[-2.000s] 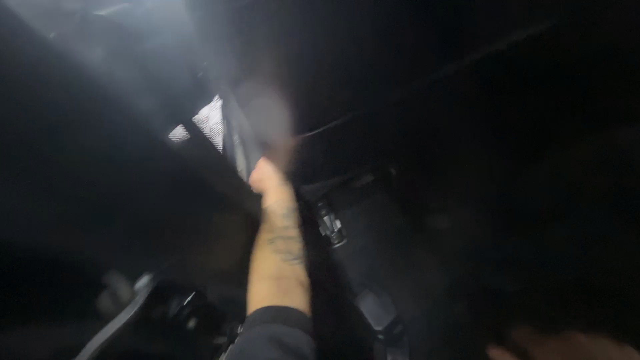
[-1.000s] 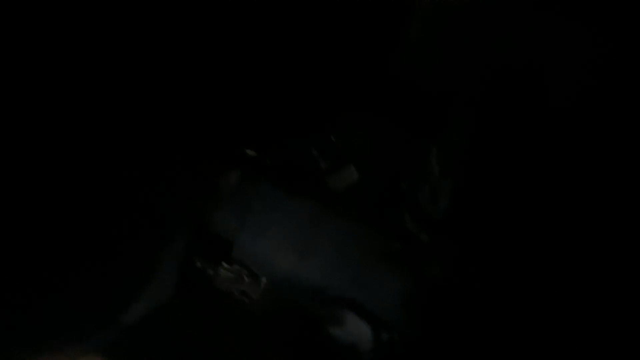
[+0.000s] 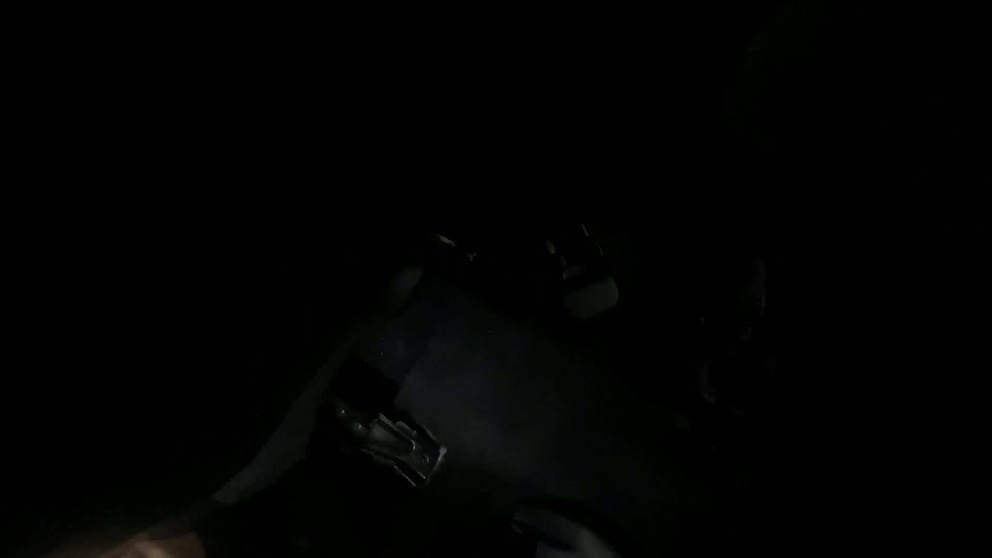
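The view is very dark. At the bottom left edge a patch of skin shows, likely part of my left hand; its fingers and anything it holds cannot be made out. It is nearest to a pale strip that slants up to the right. Right of the strip lies a metal bracket or rail end, beside a dull grey-blue flat surface. My right hand is not visible.
A pale rounded block stands beyond the grey-blue surface. A light curved piece shows at the bottom edge. Faint shapes lie to the right; darkness hides the rest.
Two seconds ago a tattooed forearm reached up the middle beside a whitish patch; it no longer shows there. The view has swung and become much darker.
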